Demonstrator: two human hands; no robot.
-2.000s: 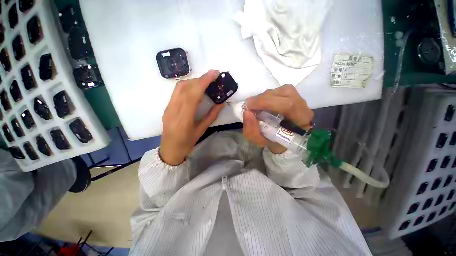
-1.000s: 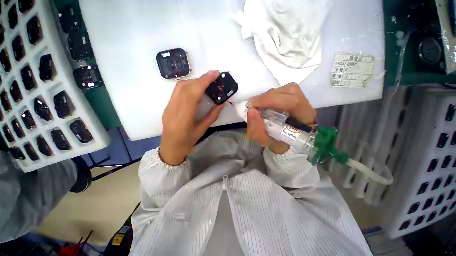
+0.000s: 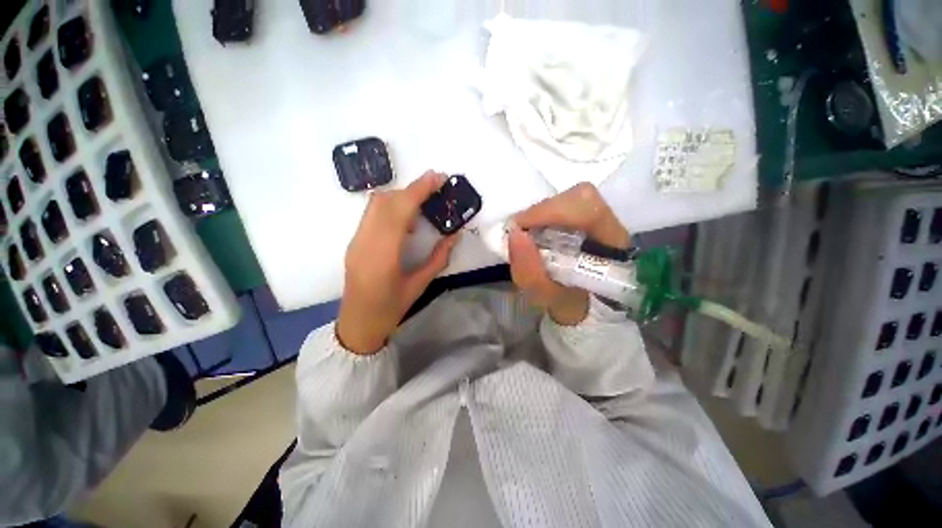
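Observation:
My left hand [image 3: 384, 266] holds a small black housing [image 3: 452, 204] by its edges, tilted, above the front part of the white board. My right hand [image 3: 563, 253] holds a clear-white dispensing syringe [image 3: 593, 273] like a pen. Its whitish nozzle [image 3: 496, 239] points left at the housing's lower right corner, with a small gap between them. A green adapter [image 3: 654, 283] sits on the syringe's rear end, with a pale hose [image 3: 746, 322] trailing right. Another black housing [image 3: 363, 164] lies flat on the board, left of the held one.
The white board [image 3: 279, 222] bears a crumpled white cloth [image 3: 570, 98], a printed paper label [image 3: 695, 160] and two more housings [image 3: 333, 12] at its far edge. White trays of housings stand left [image 3: 222, 309] and right [image 3: 831, 413]. A person's grey sleeve [image 3: 72, 443] shows lower left.
The view has shifted, so the board appears lower and two housings show at its far edge. The syringe nozzle is still near the held housing's corner. Both hands keep their hold.

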